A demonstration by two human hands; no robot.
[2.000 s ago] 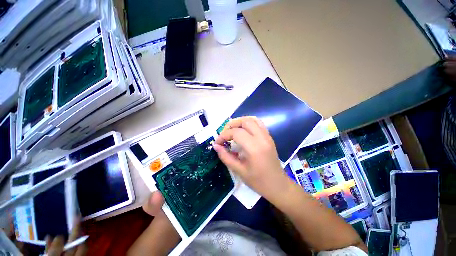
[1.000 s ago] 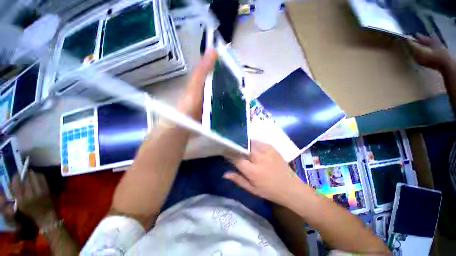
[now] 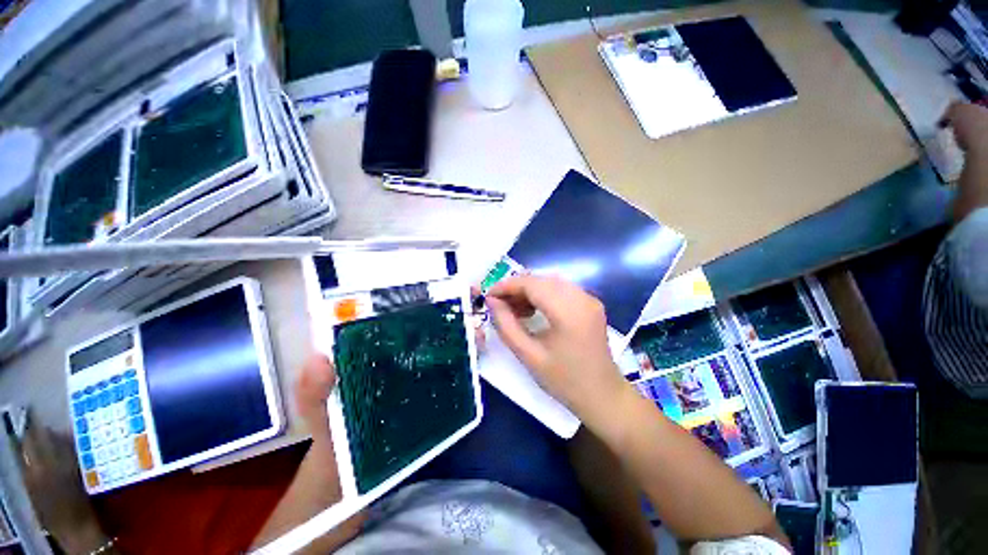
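My left hand (image 3: 316,396) holds the left edge of a white front housing (image 3: 345,450), tilted above the lap, with a green circuit board (image 3: 406,385) in its near half. My right hand (image 3: 563,331) pinches tiny lead wires (image 3: 480,307) at the board's right edge; the fingertips partly hide them. Just beyond that hand lies a glossy dark writing panel (image 3: 607,244). Its white backing section (image 3: 536,396) shows below the hand, with a small green strip near the fingertips.
Assembled calculator-tablet (image 3: 108,423) at left; stacked housings (image 3: 271,206) behind it. Phone (image 3: 399,114), pen-like stick (image 3: 444,190) and white bottle (image 3: 493,54) beyond. Tan cardboard (image 3: 758,163) bears another panel (image 3: 737,65). Carton (image 3: 872,325) of parts lower right. Other people's arms at both sides.
The housing, raised and turned a second ago, is lowered beside the dark panel. My right hand has left its lower edge for the wires. Another panel now lies on the cardboard.
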